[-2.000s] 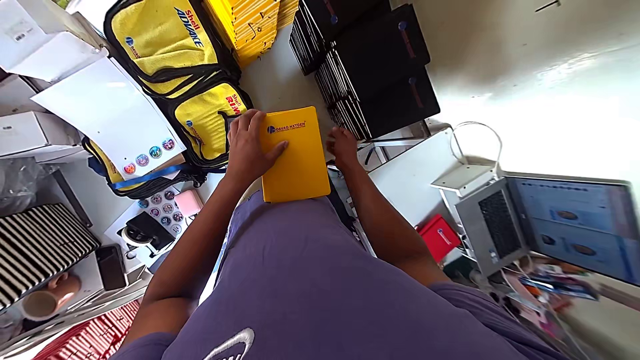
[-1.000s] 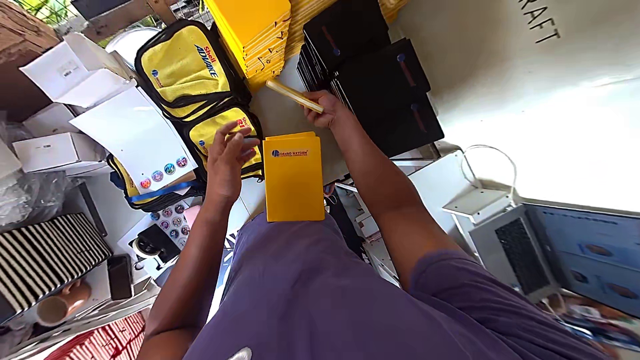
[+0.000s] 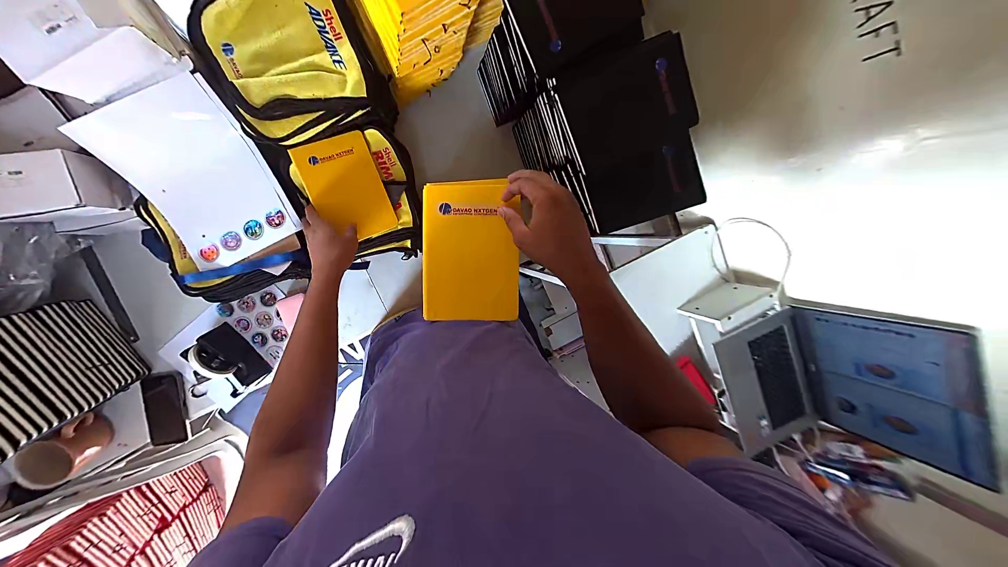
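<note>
My left hand [image 3: 330,240] grips the lower edge of a yellow notebook [image 3: 346,189], which bears printing and lies over the lower yellow and black bag. Yellow notebooks [image 3: 471,276] lie in a small stack near my lap, with the edge of a lower one showing at the top. At the stack's top right corner my right hand [image 3: 543,220] has its thumb and fingertips on the cover; whether they pinch it is unclear. Beyond are piles of yellow notebooks [image 3: 433,43] and black notebooks [image 3: 630,126].
Yellow and black bags [image 3: 283,63] stand at the upper left, beside a white sheet with round stickers [image 3: 181,150]. A smartphone [image 3: 164,408] and a brown mug [image 3: 67,453] are at the lower left. An open laptop [image 3: 776,378] stands at the right, near a white wire loop [image 3: 748,228].
My left hand, empty a second ago, now holds a yellow notebook over the bag. My right hand has come down from the far piles to the stack, without the thin yellow item it held.
</note>
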